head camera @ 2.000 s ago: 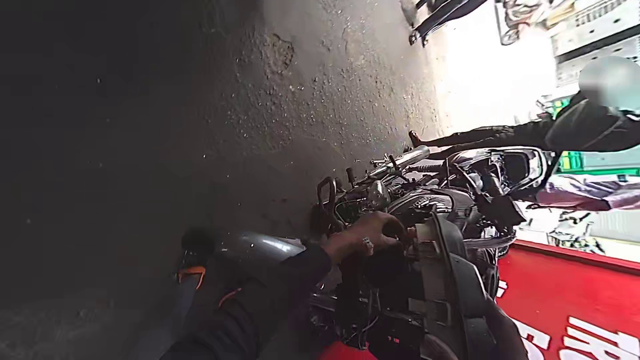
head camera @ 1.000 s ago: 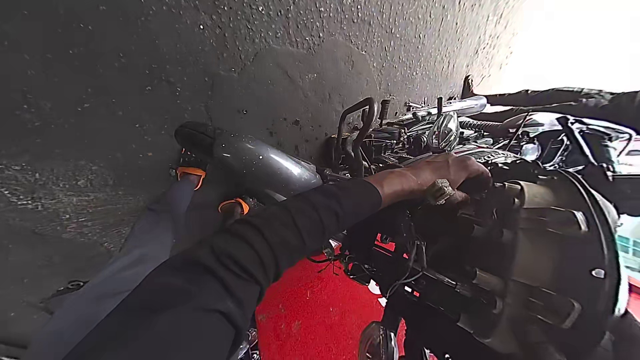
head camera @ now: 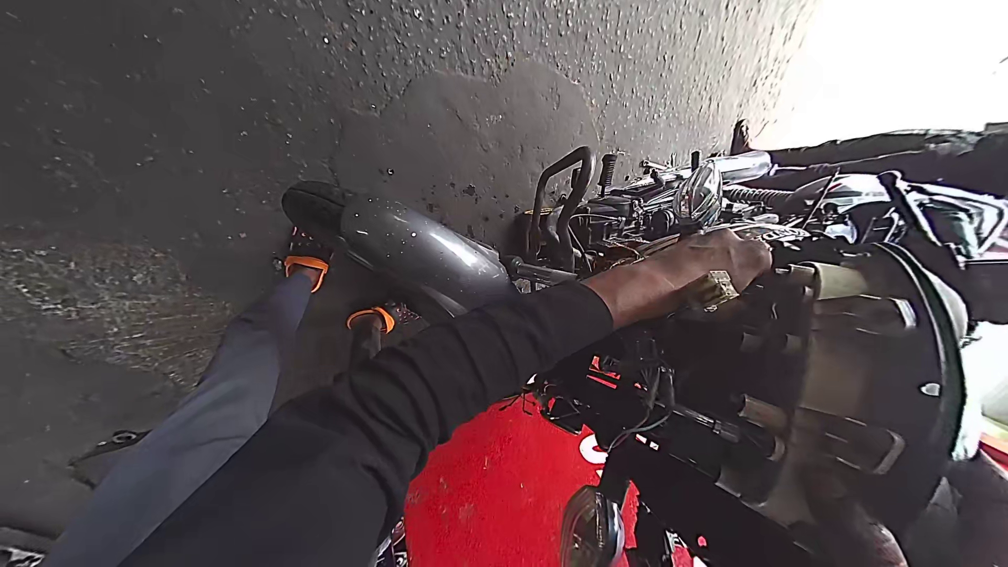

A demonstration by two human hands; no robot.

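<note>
The view is turned on its side. My left hand, with a metal-banded watch on its wrist, reaches in behind a motorcycle's headlight housing. Its fingers are curled and partly hidden, so what they grip cannot be told. The housing's inner side faces me, off the bike's front. What seems to be my right hand is at the housing's lower edge, dark and blurred. Wires hang in the gap beside the housing. A clear turn-signal lamp is just above my left hand, another at the bottom.
The grey front fender and tyre extend left over rough dark ground. A bent black metal bar stands beside the fork. Feet with orange-strapped footwear are at left. Below is a red surface with white lettering; other motorcycles stand at upper right.
The view has moved much closer to the motorcycle's front since two seconds ago. My left hand stays behind the headlight housing, its fingers now more hidden.
</note>
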